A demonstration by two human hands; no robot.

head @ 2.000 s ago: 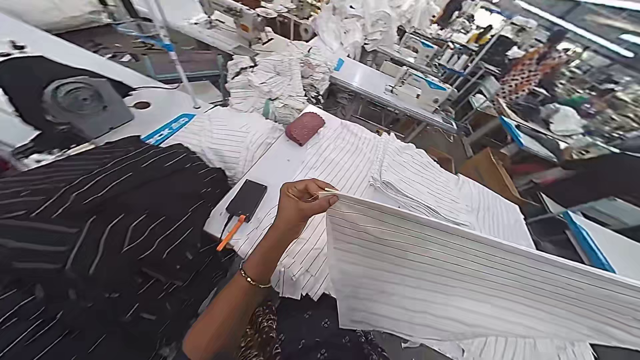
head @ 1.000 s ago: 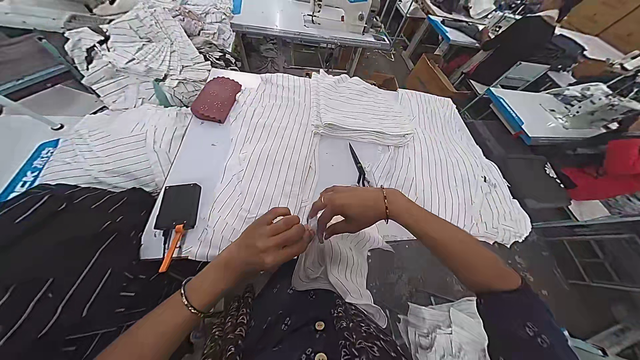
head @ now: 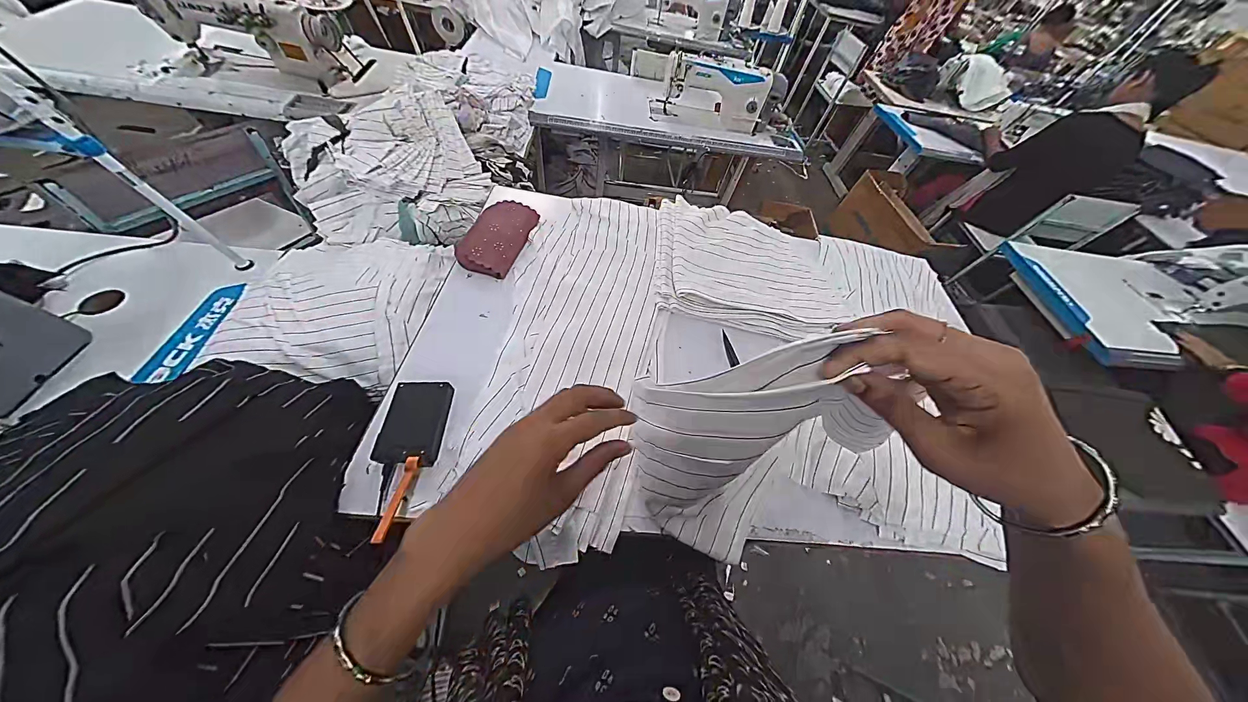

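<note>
My right hand [head: 936,400] pinches the upper edge of a white striped fabric piece [head: 721,429], which hangs in a fold over the table's front part. My left hand [head: 536,468] is just left of that piece, fingers apart and holding nothing. Beyond the held fabric, a folded stack of striped cloth [head: 751,268] lies on the white table [head: 439,341]. A dark pointed tool tip [head: 729,348] shows between the stack and the held piece; the rest of it is hidden. More striped panels [head: 585,292] are spread to the left.
A maroon case [head: 497,239] and a black device [head: 413,421] with an orange strap lie on the table's left side. Dark striped fabric [head: 195,507] is heaped at left. Behind stand a sewing machine [head: 717,88] and a cardboard box [head: 877,214]. A person [head: 1072,156] sits at the back right.
My hands were together at the cloth a second ago; now they are apart, with the right one raising the fabric's edge. The dark tool, more visible then, is now mostly covered.
</note>
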